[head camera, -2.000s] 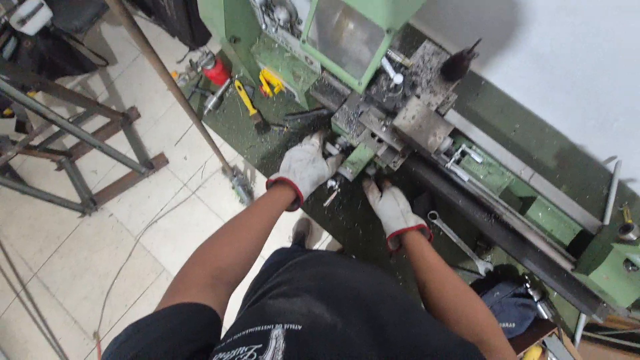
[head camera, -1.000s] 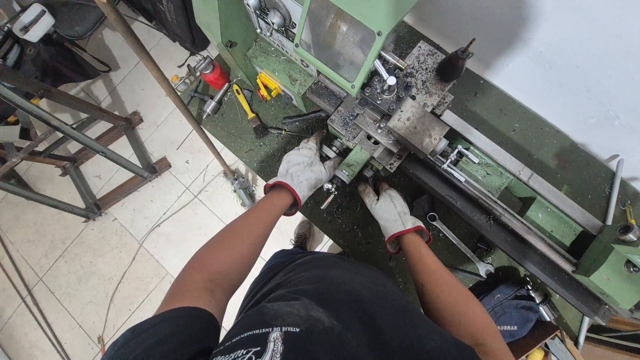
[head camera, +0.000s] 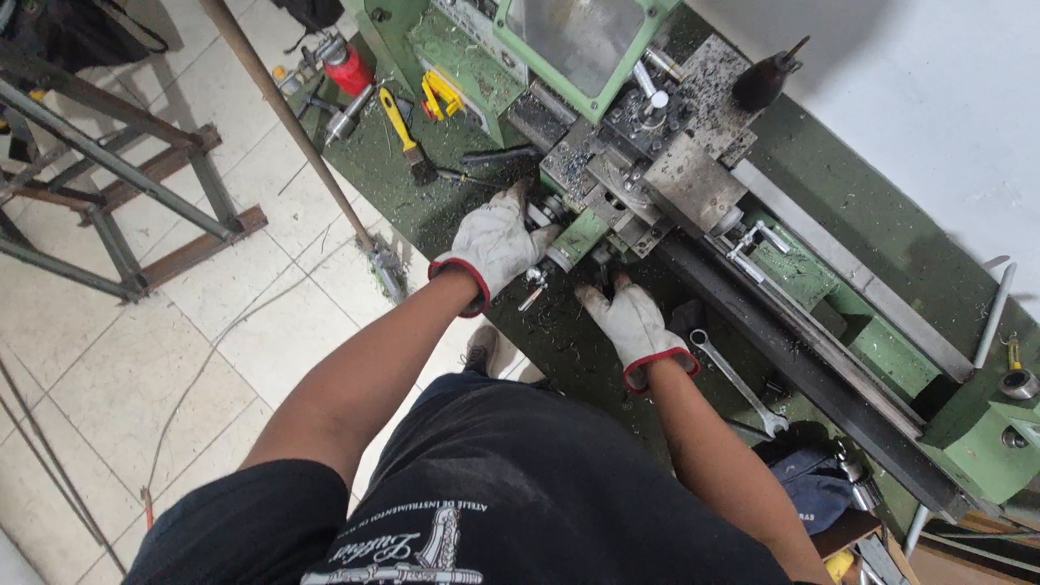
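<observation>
A green metal lathe (head camera: 577, 240) runs diagonally across the bench, its carriage and tool post (head camera: 650, 114) strewn with metal chips. My left hand (head camera: 497, 244), in a white glove with a red cuff, is on the handwheel (head camera: 546, 211) at the left side of the carriage apron; its fingertips are partly hidden. Just right of the green apron arm, my right hand (head camera: 630, 321), gloved alike, has its fingers at a dark lever or knob (head camera: 601, 264) under the carriage. A small crank handle (head camera: 534, 284) sticks out between the two hands. The guard window (head camera: 577, 41) stands above the carriage.
On the bench left of the lathe lie a yellow-handled brush (head camera: 400, 126), a red spray-gun cup (head camera: 349, 71) and a drill chuck (head camera: 348, 115). A combination wrench (head camera: 739, 382) lies right of my right hand. A dark oil can (head camera: 764, 81) stands behind the carriage. A long pole (head camera: 284, 110) leans at the left.
The small crank handle between my hands has changed its angle. Both hands stay at about the same places on the carriage controls.
</observation>
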